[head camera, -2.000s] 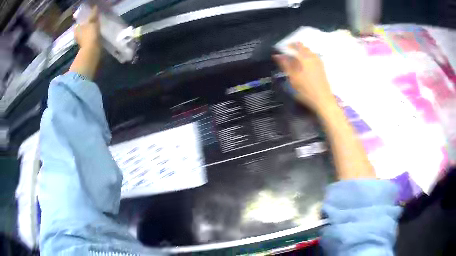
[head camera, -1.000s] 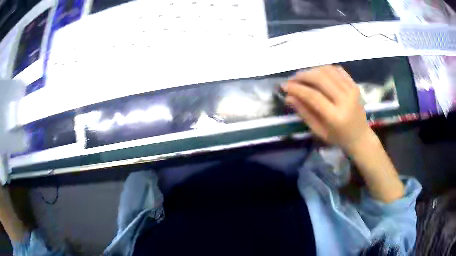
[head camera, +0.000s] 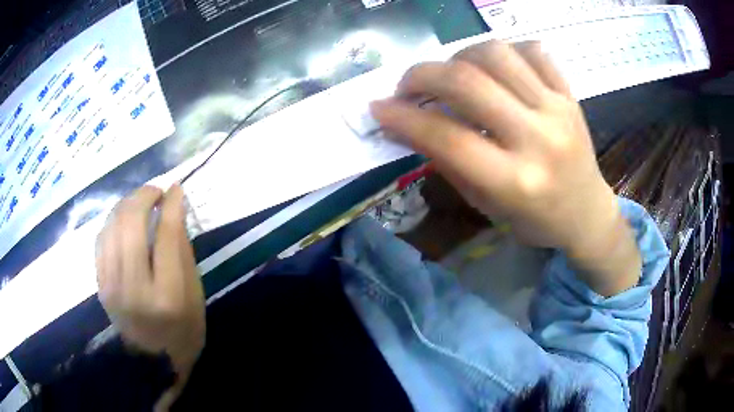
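Observation:
A long white strip panel (head camera: 265, 165) runs from lower left to upper right, with rows of small dots near its right end. A thin black wire (head camera: 233, 133) curves along it between my hands. My left hand (head camera: 153, 269) is on the panel at the left, its fingertips at the wire's left part, with a small clear piece (head camera: 191, 217) beside them. My right hand (head camera: 503, 141) is over the panel, thumb and fingers pinched near a small pale piece (head camera: 362, 121) and the wire. What the right fingers hold is partly hidden.
A white sheet with blue 3M print (head camera: 72, 121) lies at upper left on a glossy black printed sheet (head camera: 265, 48). The green bench edge (head camera: 322, 217) runs below the panel. Stacked shiny strips (head camera: 684, 217) stand at lower right. Crumpled clear scraps (head camera: 402, 211) lie below the edge.
The left hand has come from the far left edge onto the panel. The right hand has moved up onto the panel and wire. The view has shifted and the panel now slants.

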